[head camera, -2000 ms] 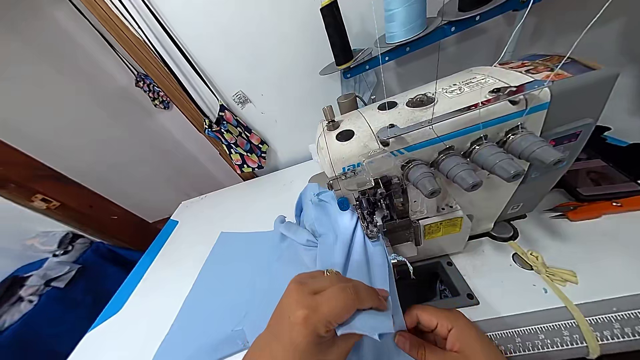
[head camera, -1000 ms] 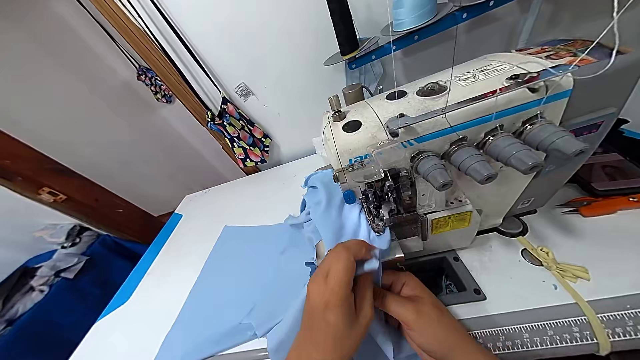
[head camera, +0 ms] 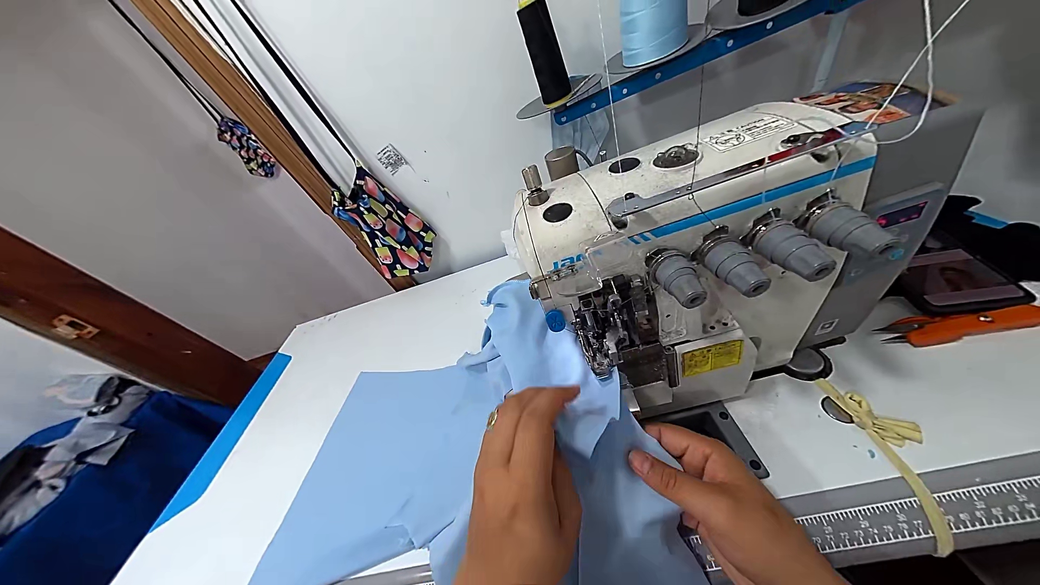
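Note:
Light blue fabric [head camera: 406, 439] lies over the table's left part and runs up to the presser foot and needle area [head camera: 605, 349] of a white Jack overlock sewing machine [head camera: 731, 179]. Left of the foot, my left hand [head camera: 528, 479] rests on the fabric, fingers bent toward the foot, a ring on one finger. My right hand [head camera: 707, 487] pinches the fabric's right edge between thumb and fingers, below and right of the foot. Part of the cloth is hidden under my left hand.
Orange-handled thread snips [head camera: 967, 325] and a phone [head camera: 963, 276] lie right of the machine. A yellowish tied strip [head camera: 894, 447] crosses the measuring tape [head camera: 910, 520] on the front edge. Thread cones [head camera: 654, 32] stand behind. Blue cloth [head camera: 122, 496] is at the lower left.
My hands, close together one second ago, are now apart, the right one farther right at the fabric edge. Two seconds ago my left fingers held a fold of the fabric lower down.

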